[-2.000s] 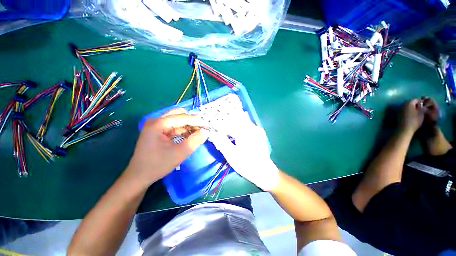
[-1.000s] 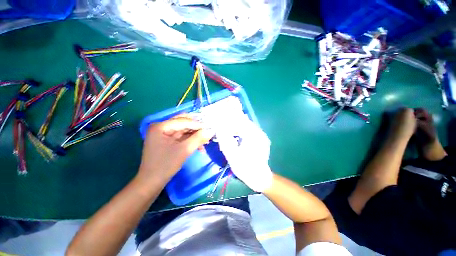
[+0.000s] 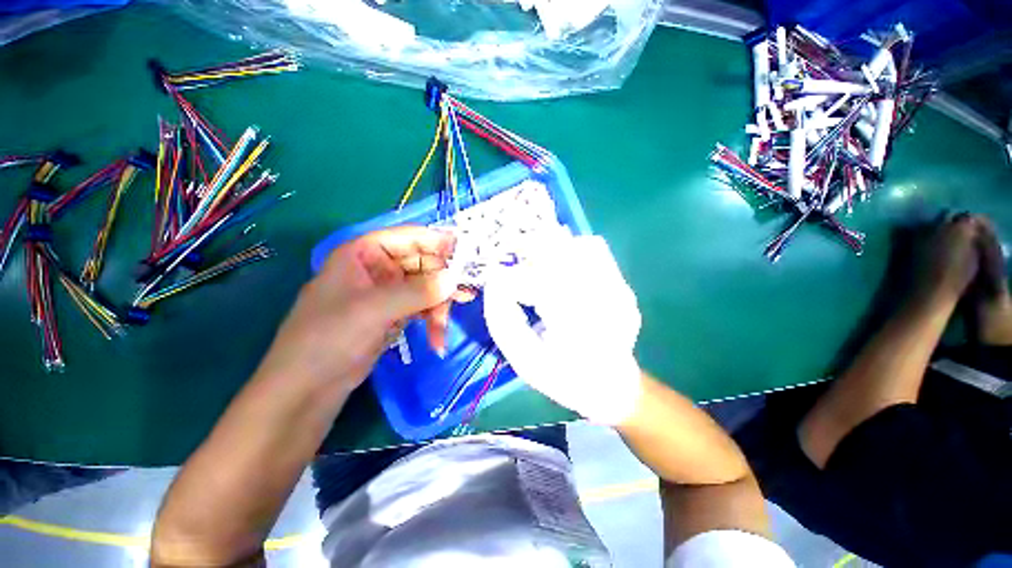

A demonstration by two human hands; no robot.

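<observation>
My bare left hand (image 3: 383, 283) is over the left part of the blue tray (image 3: 416, 411), fingers bent; whether it pinches a small piece cannot be told. My white-gloved right hand (image 3: 577, 322) is beside it over the tray's right side. Red, white and dark wires (image 3: 472, 383) of a harness come out below the glove; its plug end is hidden. Small white pieces (image 3: 510, 227) are heaped at the tray's far side, near my fingertips. Another harness with a dark blue plug (image 3: 436, 94) lies with its wires across the tray's far rim.
Unsleeved harnesses (image 3: 205, 211) lie spread on the green bench at left. An open clear bag (image 3: 522, 72) with white sleeves is at the far edge. A heap of sleeved harnesses (image 3: 827, 122) is at far right, before a blue bin. Another person's forearms (image 3: 904, 322) rest at right.
My hands have drawn slightly apart, and more of the white pieces shows between them. My left hand's lower fingers now show below the thumb. The whole view has shifted slightly.
</observation>
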